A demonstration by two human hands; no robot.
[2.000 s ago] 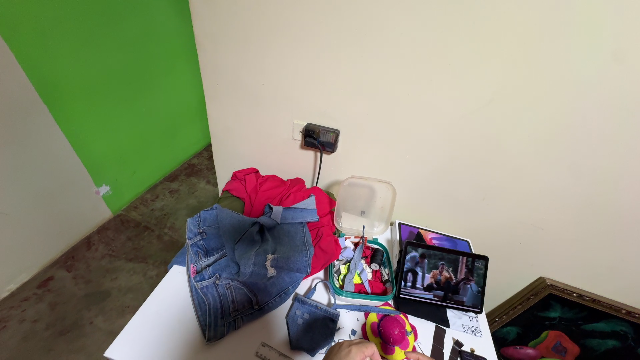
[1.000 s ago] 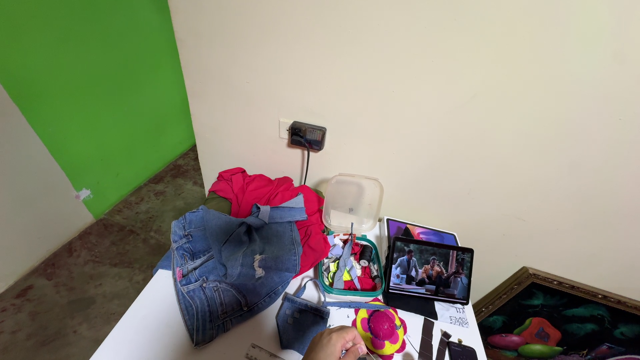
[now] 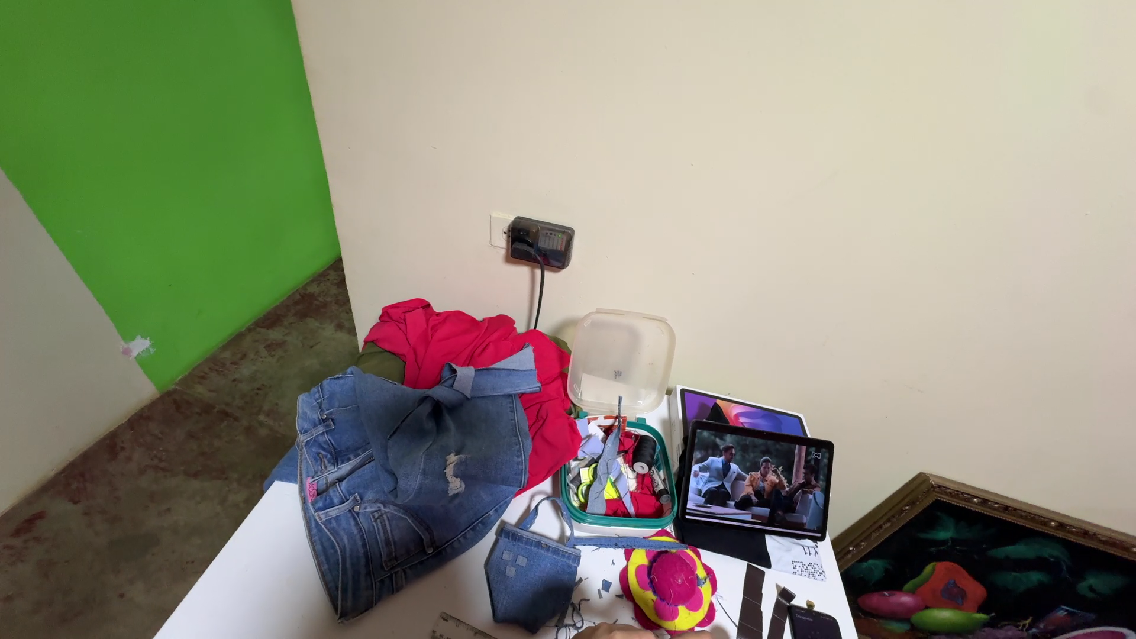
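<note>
At the bottom edge, the tops of my left hand's fingers point(image 3: 612, 632) show just below a flower-shaped felt pincushion point(image 3: 674, 579) in pink and yellow. A sliver of my right hand point(image 3: 694, 634) appears beside them. The frame cuts off both hands, so what they hold is hidden. Left of the pincushion lies a small denim pouch point(image 3: 532, 568) with a strap loop and small light squares. A thin denim strip point(image 3: 630, 542) runs from it towards the pincushion. Dark thread bits and denim scraps point(image 3: 606, 586) are scattered between them.
Jeans point(image 3: 390, 524) and red cloth point(image 3: 461, 342) pile up at left. A green-rimmed container point(image 3: 670, 506) holds scraps and thread spools, its clear lid point(image 3: 621, 359) behind. A tablet point(image 3: 759, 479), dark strips point(image 3: 751, 603) and a black phone-like object point(image 3: 812, 623) lie right. A ruler point(image 3: 457, 627) lies front left.
The hand that showed left of the pincushion a second ago has dropped lower, leaving only finger tops in view. The picture on the tablet has changed.
</note>
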